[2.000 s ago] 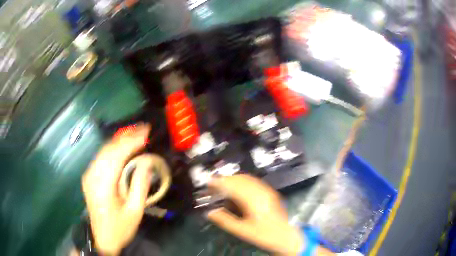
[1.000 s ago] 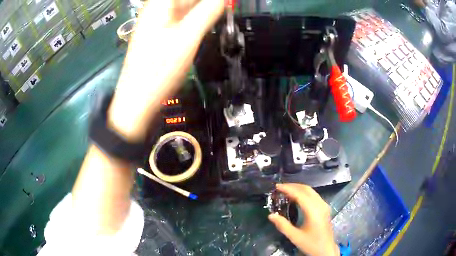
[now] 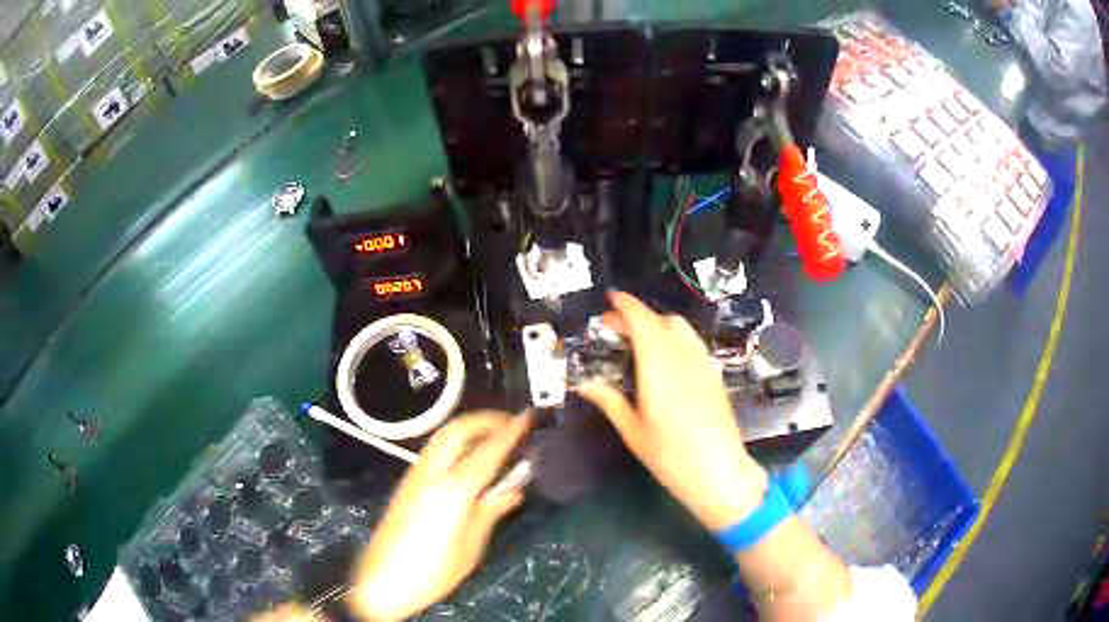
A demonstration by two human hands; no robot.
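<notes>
The black test fixture (image 3: 547, 109) has two stations. My right hand (image 3: 675, 395) has its thumb and fingers on a round electronic module (image 3: 598, 355) at the left station's silver-white nest (image 3: 542, 365). My left hand (image 3: 438, 510) is in front of the fixture, with its fingers around a small silver module (image 3: 511, 478), partly hidden. The left clamp's red handle (image 3: 533, 7) points up and is cut off by the top edge. The right clamp's red handle (image 3: 810, 214) slants down. A module with a dark disc (image 3: 778, 349) sits at the right station.
A digital meter (image 3: 389, 258) stands left of the fixture, with a tape roll (image 3: 353, 395) and a pen (image 3: 362, 435) by it. A blister tray (image 3: 231, 516) lies lower left. A blue bin (image 3: 961, 516) and stacked product trays (image 3: 936, 146) are on the right. A person's sleeve (image 3: 1060, 61) shows top right.
My left hand has come down from the raised left clamp handle to the front of the fixture. My right hand has moved up and left with a module to the left nest.
</notes>
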